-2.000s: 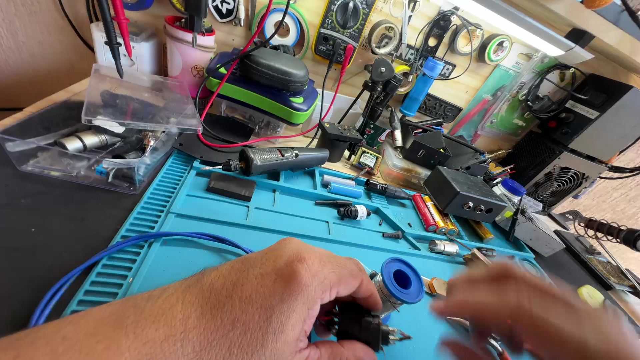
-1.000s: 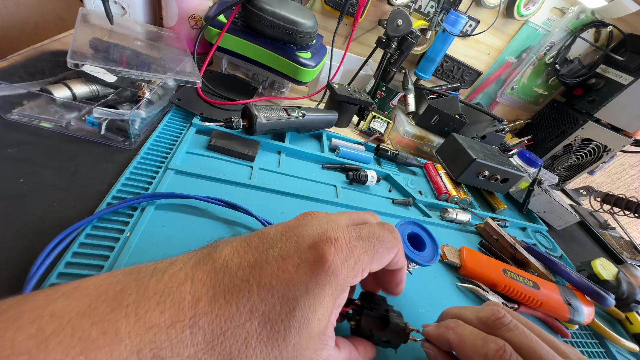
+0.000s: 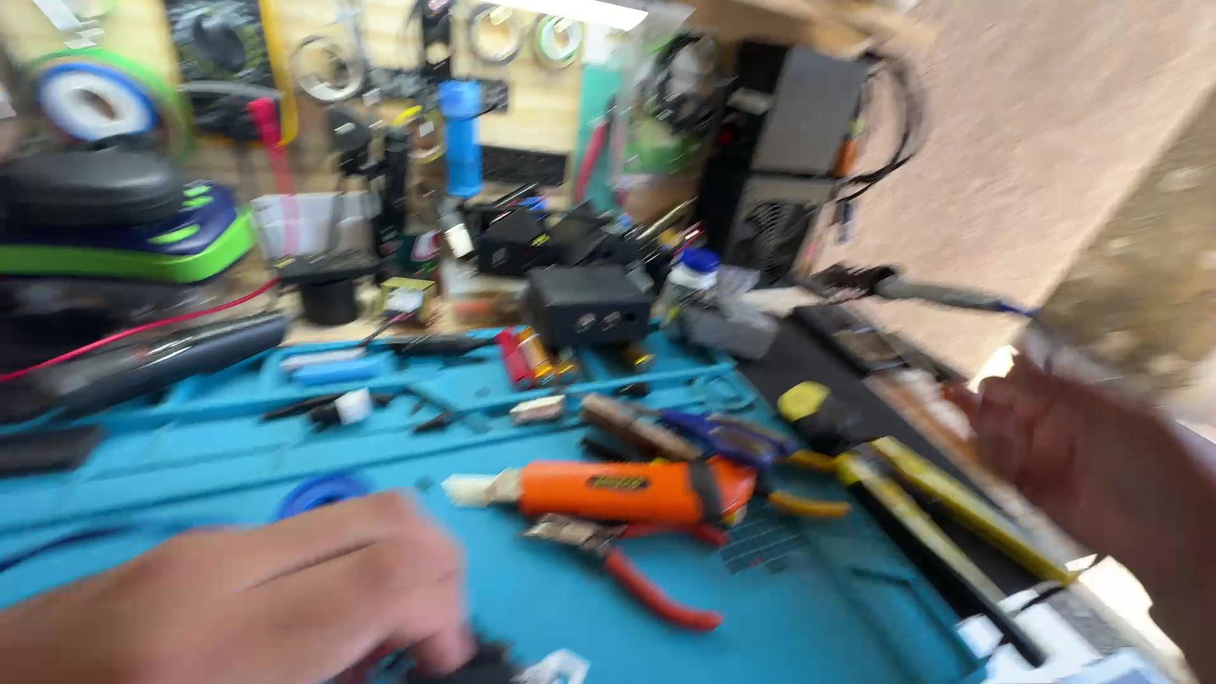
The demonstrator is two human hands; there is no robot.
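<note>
My left hand point(image 3: 323, 589) is at the lower left, its fingers closed on a black connector part point(image 3: 465, 662) cut off by the bottom edge. A blue-rimmed solder spool point(image 3: 323, 494) lies just behind that hand. My right hand point(image 3: 1064, 446) is raised at the right, badly blurred; whether it holds anything is unclear. Just above and left of it, a soldering iron point(image 3: 950, 292) with a grey handle rests in its stand. An orange-handled tool point(image 3: 608, 489) and red-handled pliers point(image 3: 655, 589) lie on the blue mat point(image 3: 807, 617) between the hands.
Yellow-and-black tools point(image 3: 969, 513) lie along the mat's right side. Blue-handled pliers point(image 3: 727, 437) are behind the orange tool. A black metal box point(image 3: 589, 304), batteries point(image 3: 532, 356) and a fan-fitted unit point(image 3: 774, 223) stand farther back.
My right hand has left the black connector part and moved far right, up near the soldering iron. My left hand still holds the part. The view has swung right.
</note>
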